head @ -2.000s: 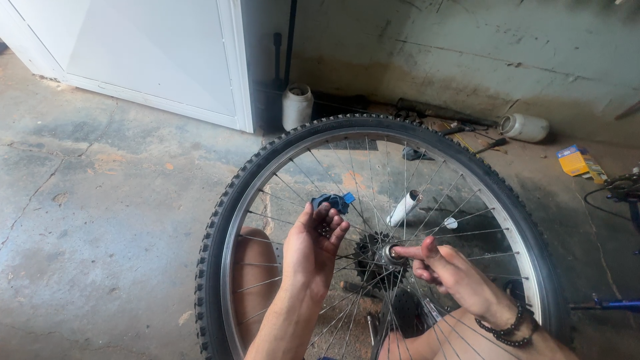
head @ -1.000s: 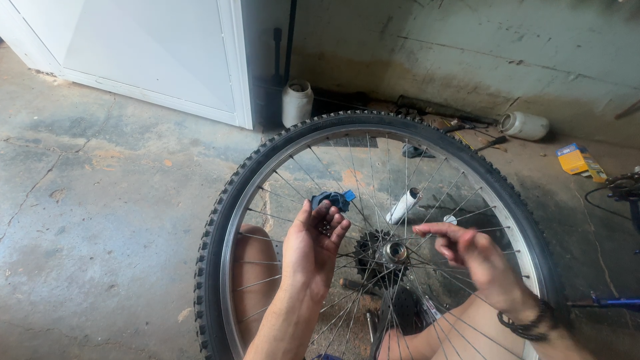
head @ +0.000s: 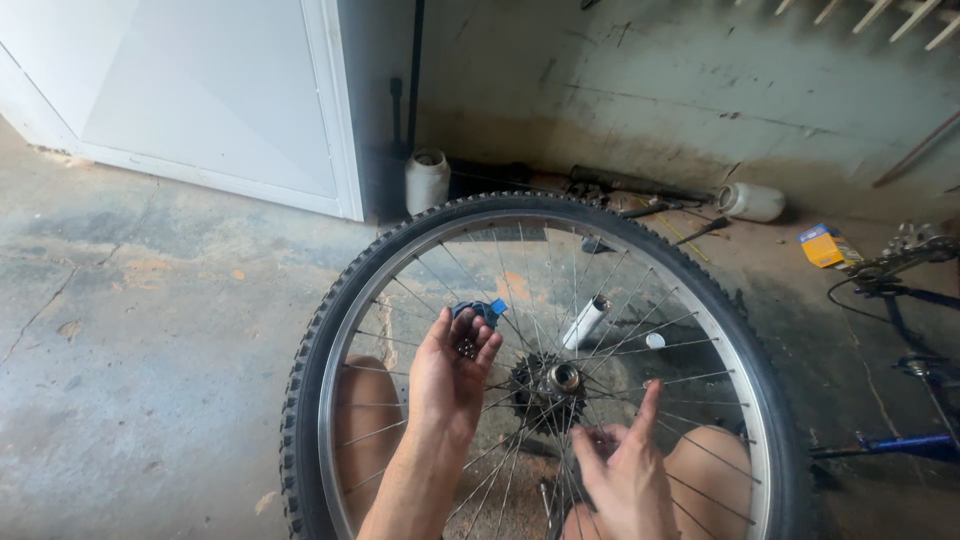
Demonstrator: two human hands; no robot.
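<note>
A bicycle wheel with a knobby black tire (head: 319, 330) and a silver rim stands between the person's knees, its hub (head: 564, 377) and toothed sprocket (head: 525, 401) facing up toward the camera. My left hand (head: 457, 367) is palm up with curled fingers, cupping several small steel bearing balls (head: 466, 347), left of the hub. Just beyond its fingertips is a dark blue object with a bright blue tab (head: 499, 306), partly hidden. My right hand (head: 622, 457) is below and right of the hub, index finger raised with a dark smear at its tip; whether its other fingers hold anything cannot be told.
Seen through the spokes, a white tube (head: 587, 322) and a round white cap (head: 655, 340) lie on the concrete floor. White containers (head: 427, 184) and tools are along the wall. At right are a yellow and blue box (head: 821, 246) and blue bicycle frame parts (head: 911, 444). A white door (head: 225, 97) is upper left.
My right index finger was at the hub two seconds ago; the hand has since moved away to the right and turned so that this finger points up. My left hand still cups the balls.
</note>
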